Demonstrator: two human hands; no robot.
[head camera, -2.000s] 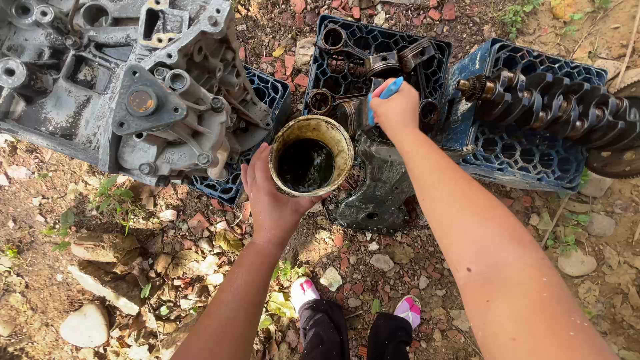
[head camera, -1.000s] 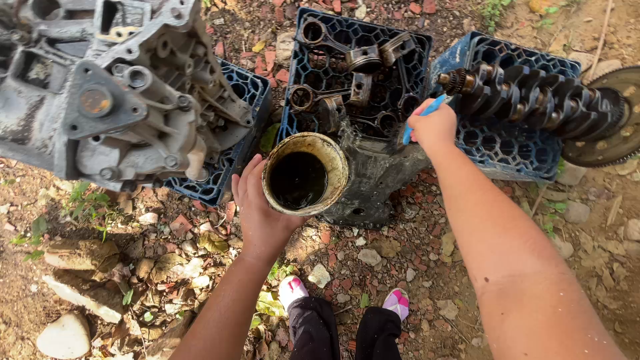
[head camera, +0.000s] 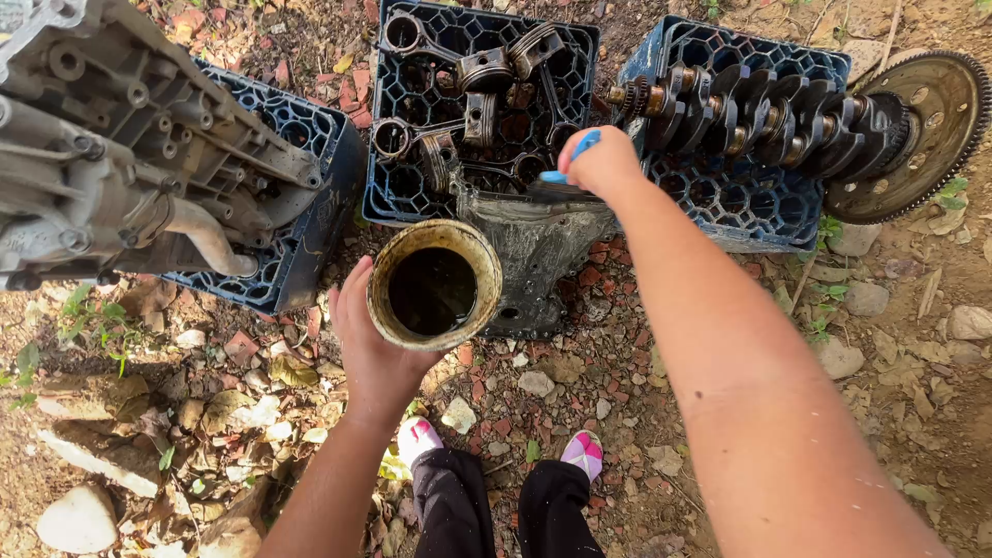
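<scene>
My left hand (head camera: 384, 341) holds a dirty, pale cup (head camera: 377, 310) with dark liquid inside. My right hand (head camera: 608, 167) grips a blue-handled brush (head camera: 570, 163); its dark head is blurred at the upper edge of a grey metal engine cover (head camera: 535, 256). That cover leans at the near side of the middle blue crate (head camera: 484, 15), its lower end on the ground. Several pistons with connecting rods (head camera: 482, 71) lie on this crate. Part of the cover is hidden behind the cup and my right forearm.
On the right crate (head camera: 744, 240) lies a crankshaft (head camera: 767, 120) with a toothed flywheel (head camera: 922, 132). A large engine block (head camera: 147, 155) rests over the left crate (head camera: 329, 170). Stones (head camera: 77, 519), brick chips and dry leaves cover the ground around my feet.
The view has shifted. My right hand with the brush has moved from above the middle crate's parts to the upper right of the grey cover. The cup stays in my left hand.
</scene>
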